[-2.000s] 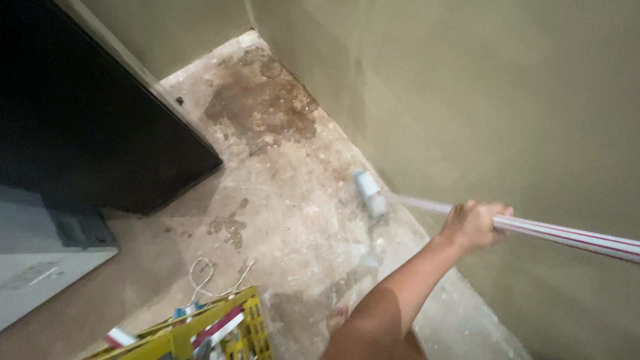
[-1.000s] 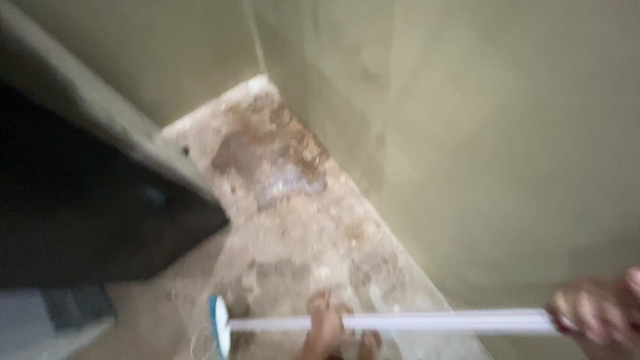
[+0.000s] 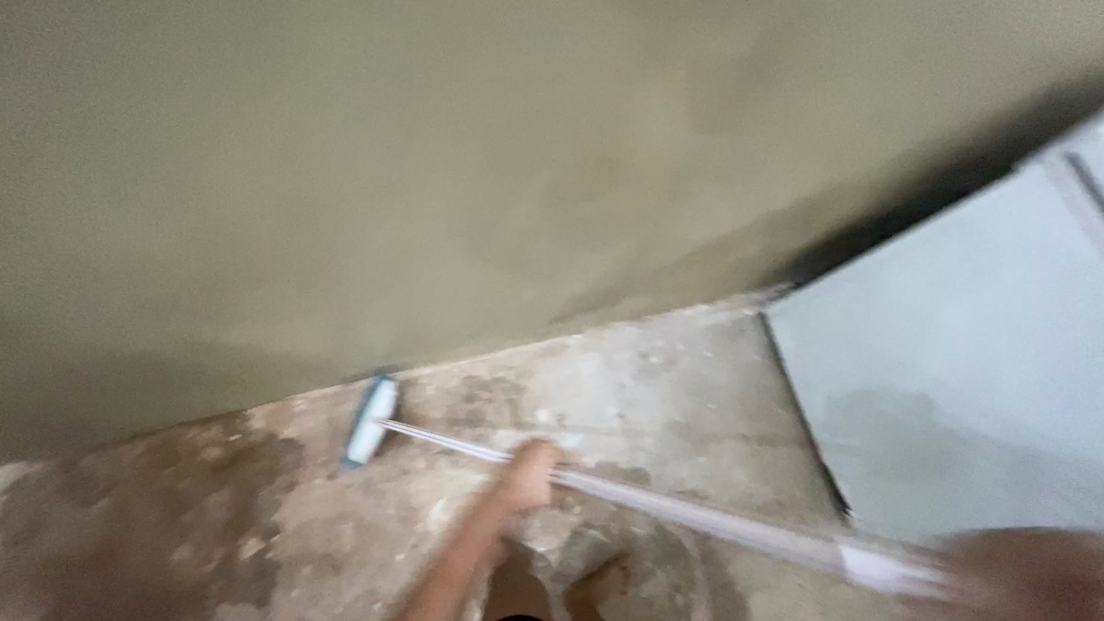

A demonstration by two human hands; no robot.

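Note:
My left hand [image 3: 529, 473] grips the pale, striped pole [image 3: 681, 511] partway along its length. At the lower right, my right hand [image 3: 1026, 573], blurred, is closed around the pole's upper end. The white and blue head [image 3: 371, 423] of the floor brush or squeegee rests on the stained floor [image 3: 604, 388], at the foot of the wall. The pole slants from that head down to the right, passing above my bare feet.
A greenish plastered wall [image 3: 431, 190] fills the upper view. A large pale panel or appliance side [image 3: 940, 345] stands at the right, with a dark gap between it and the wall. A dark wet-looking patch [image 3: 172, 509] covers the floor at lower left.
The view has turned strongly to the right. The tool's head has moved from open floor beside my feet to the foot of the wall. Both hands still hold the pole.

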